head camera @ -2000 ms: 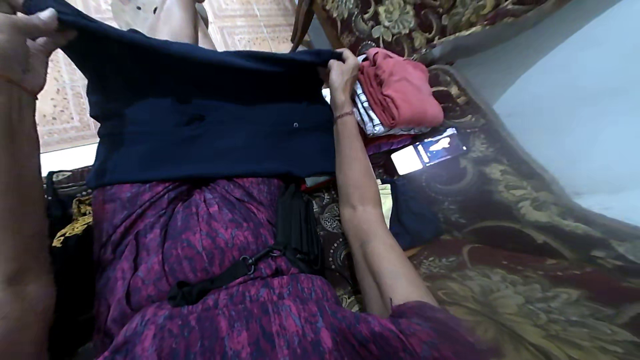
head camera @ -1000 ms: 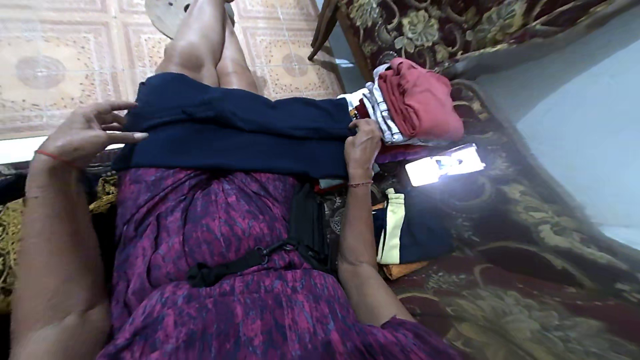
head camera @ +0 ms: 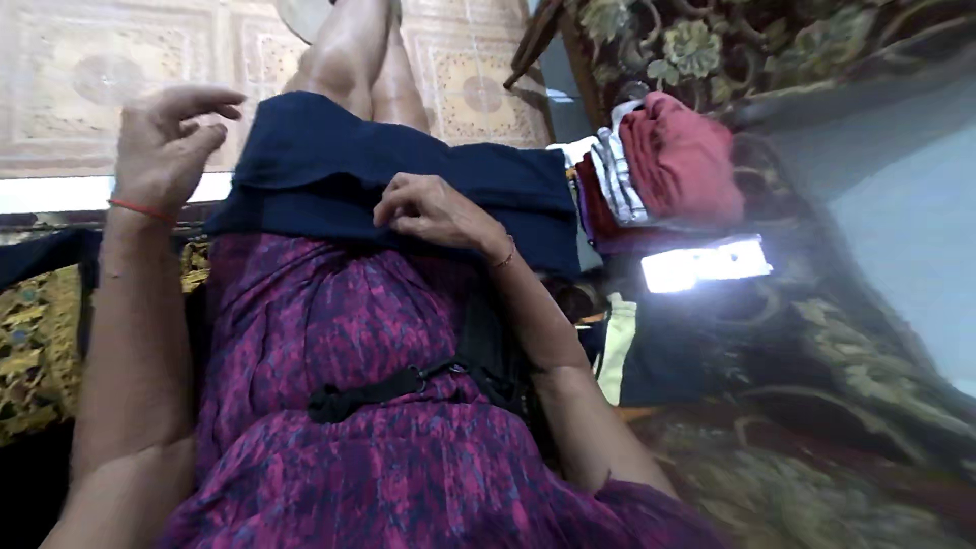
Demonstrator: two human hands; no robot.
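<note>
A navy blue cloth garment (head camera: 412,164) lies folded lengthwise across my thighs, its upper layer turned over toward me. My left hand (head camera: 175,145) hangs in the air just beyond the garment's left end, fingers apart and a little bent, holding nothing. Over the middle of the garment is my right hand (head camera: 438,210), its fingers curled; whether they pinch the cloth cannot be told. At the garment's right end stands a stack of folded clothes, with a red garment (head camera: 679,160) and a white striped one (head camera: 614,175) in it.
A lit phone (head camera: 705,263) lies on the floral sofa cover (head camera: 862,335) right of the stack. Nearer me are folded dark and pale yellow clothes (head camera: 618,347). Yellow-and-black patterned cloth (head camera: 38,335) is at the left. A black strap (head camera: 374,393) crosses my lap.
The navy garment was held up and spread two seconds ago; now it lies folded on my lap. My left hand has come off it, and my right hand has moved from its right end to its middle.
</note>
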